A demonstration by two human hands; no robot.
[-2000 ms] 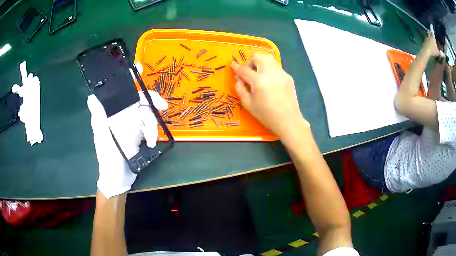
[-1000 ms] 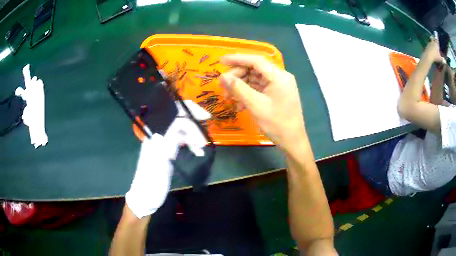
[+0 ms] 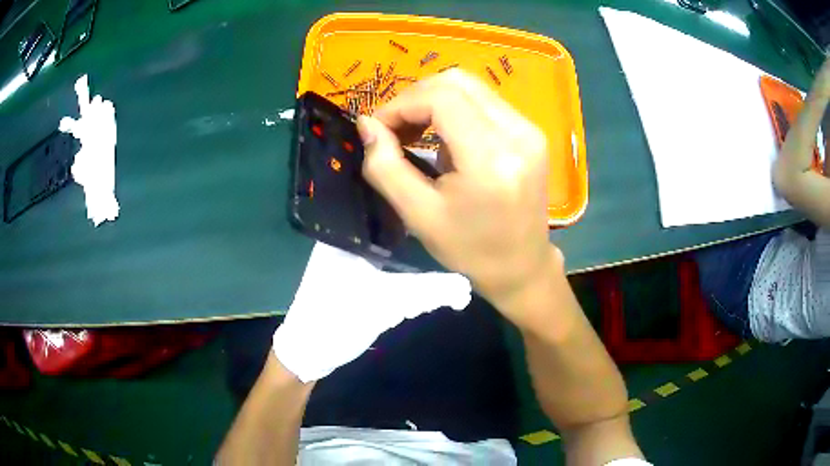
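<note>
A black phone housing is held tilted over the near left part of the orange parts tray. Orange spots show through its upper end. My left hand, in a white glove, holds the housing from below, its thumb along the near side. My bare right hand is at the housing's upper right edge, thumb and forefinger pinched together there. Whether a small part is between the fingertips cannot be seen. Many thin dark sticks lie loose in the tray. My right hand hides part of the housing and tray.
A spare white glove lies over a dark frame at the left. More dark frames sit along the far side. A white sheet and a second orange tray are at the right, beside a neighbouring person's arm.
The housing has moved right and turned with my left hand. My right hand has come from over the tray to the housing's edge. The view has shifted, so the tray appears further right.
</note>
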